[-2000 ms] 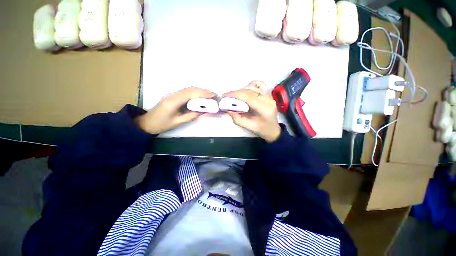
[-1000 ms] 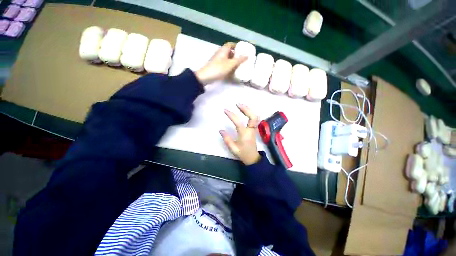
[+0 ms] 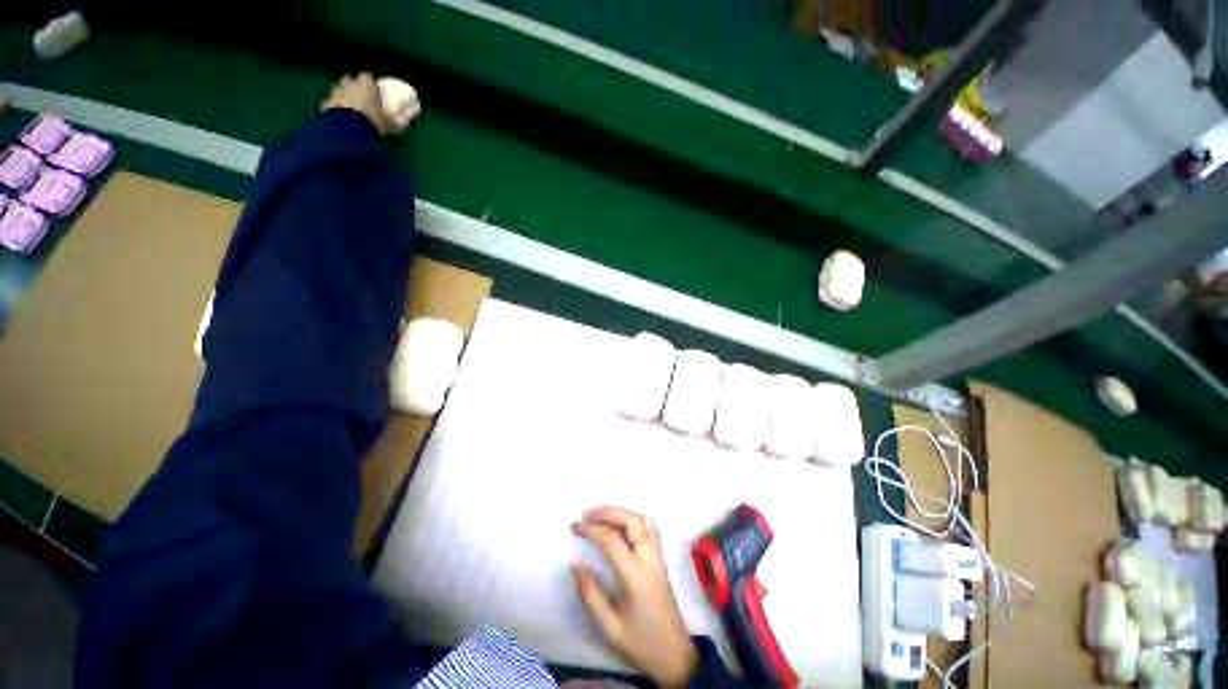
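Observation:
My left hand (image 3: 360, 101) is stretched out over the green conveyor at the upper left, with its fingers on a cream hand warmer (image 3: 397, 102). The hand is small in view. My right hand (image 3: 628, 582) is empty, fingers apart, over the white work sheet (image 3: 525, 458). A row of several cream hand warmers (image 3: 743, 407) stands along the sheet's back right. The red and black infrared thermometer (image 3: 738, 572) lies just right of my right hand. Another cream hand warmer (image 3: 427, 365) stands beside my left sleeve, which hides most of that row.
The conveyor (image 3: 606, 202) has a metal rail and scattered units, one at centre right (image 3: 842, 280). A power strip (image 3: 890, 606) with chargers and white cables (image 3: 929, 478) is at right. Cardboard (image 3: 115, 323) and pink-purple units (image 3: 54, 191) are at left. Cream units are piled far right (image 3: 1138, 606).
My left hand has left the row on the sheet and reached out to a unit on the conveyor. My right hand stays open over the sheet. The view has shifted towards the conveyor.

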